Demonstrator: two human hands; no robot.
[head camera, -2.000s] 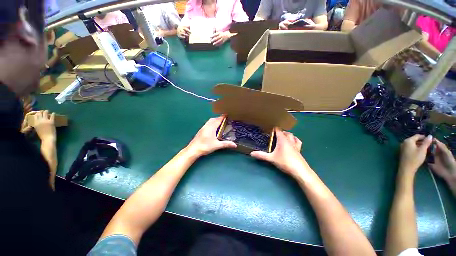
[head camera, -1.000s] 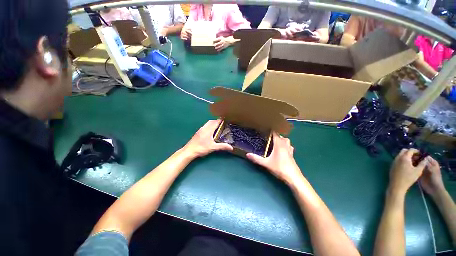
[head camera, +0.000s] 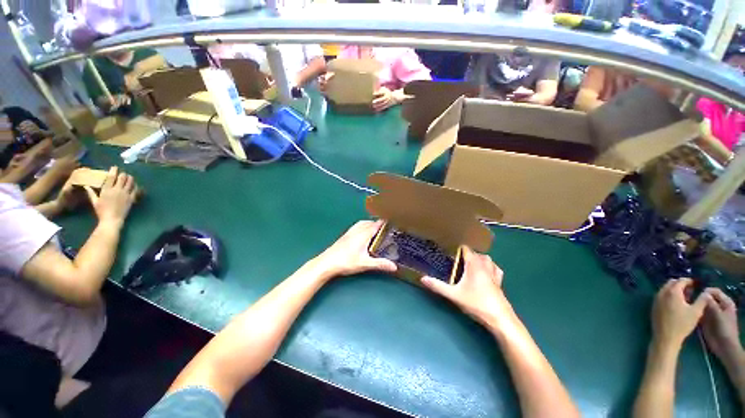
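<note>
A small brown mailer box (head camera: 433, 204) stands on the green bench top in front of me, its lid open and upright on the far side. A coiled black cable (head camera: 421, 251) lies inside it. My left hand (head camera: 359, 247) grips the box's left wall, thumb at the near edge. My right hand (head camera: 474, 282) grips the right wall, thumb at the near edge. What lies under the cable is hidden.
A large open shipping box (head camera: 531, 184) stands beyond the mailer box. A tangled black cable pile (head camera: 633, 241) and a neighbour's hands are at right. A black looped object (head camera: 176, 257) lies at left. A white cord crosses the bench. Other people sit around it, under an overhead shelf (head camera: 368, 28).
The view has tilted up, showing more of the shelf. The person in black at left has gone from view; a person in a light shirt now shows there. My hands still hold the box.
</note>
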